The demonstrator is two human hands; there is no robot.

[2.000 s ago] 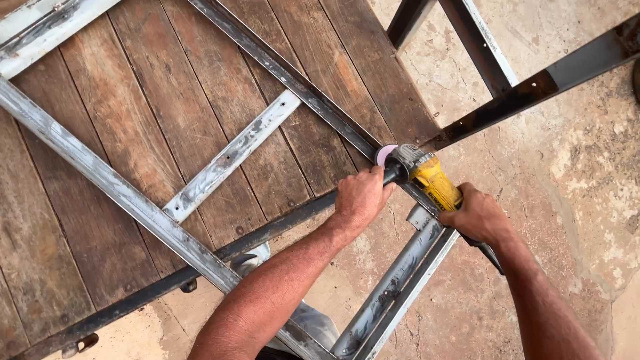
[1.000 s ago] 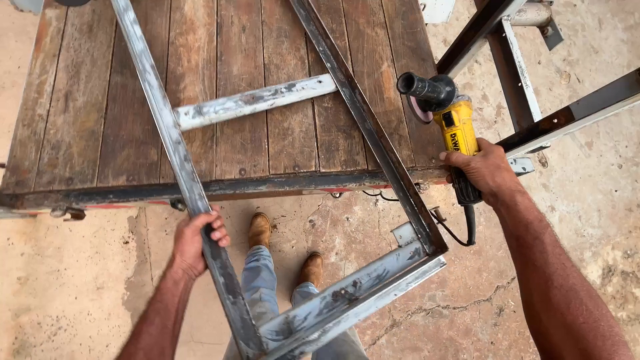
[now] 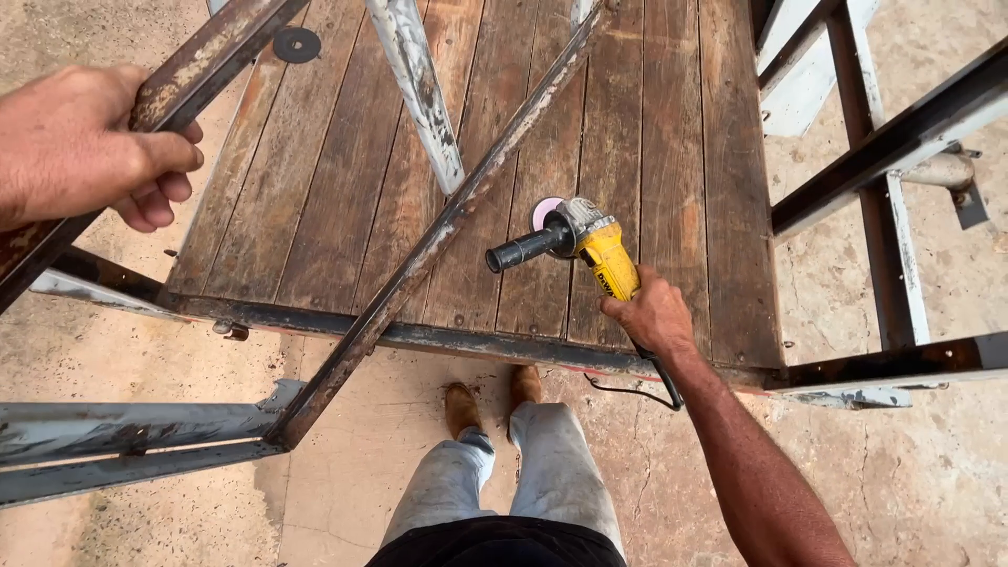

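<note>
My left hand grips one side rail of a welded angle-iron frame, at the upper left. The frame is tilted up over the edge of a wooden platform, its bare metal streaked with grey paint and rust. A crossbar with worn pale paint joins its rails. In my right hand is a yellow DeWalt angle grinder, held by the body over the planks. Its black side handle points left and its pinkish disc faces up beside the gear head.
The plank platform has a dark metal edge. A loose black disc lies at its upper left. Steel frames stand at the right. The grinder's cord hangs over the near edge, above my boots.
My left hand has raised and turned the metal frame, which lay flatter across the platform a second ago. The grinder, against the frame two seconds ago with both hands there, is now apart from it.
</note>
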